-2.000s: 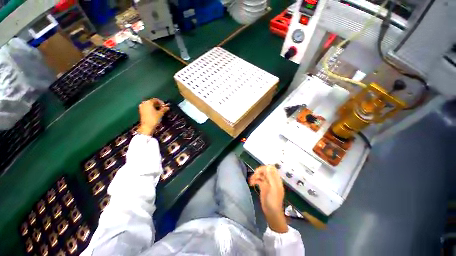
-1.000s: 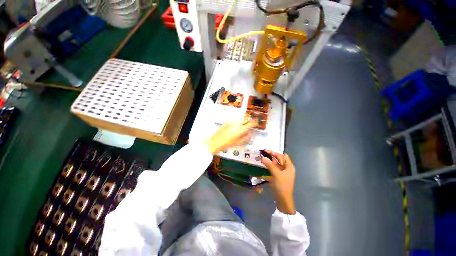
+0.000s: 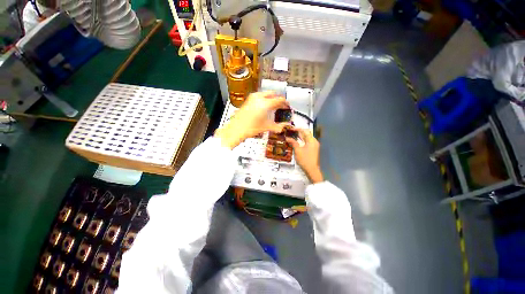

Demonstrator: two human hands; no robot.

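My left hand [image 3: 253, 118] reaches over the white press base [image 3: 244, 166], its fingertips on a small black piece [image 3: 283, 115] at the fixtures. My right hand [image 3: 306, 150] is just to the right and nearer, its fingertips at a small dark piece [image 3: 290, 133] over the fixtures. An orange-brown fixture [image 3: 278, 150] shows in front of the fingertips. The gold press head [image 3: 239, 74] stands left of and behind my hands. My left hand hides part of the base and any fixture beneath it.
The stack of part sheets [image 3: 138, 123] lies on the green bench left of the press. A black tray of housings [image 3: 80, 235] is at the lower left. The temperature controller [image 3: 184, 8] is behind the stack. A blue crate [image 3: 455, 106] and a metal-framed cart [image 3: 460, 166] stand on the floor at right.
The view has swung right to the press. My left hand has gone from the tray to the fixtures, and my right hand has moved up beside it. The press head now sits left of the hands.
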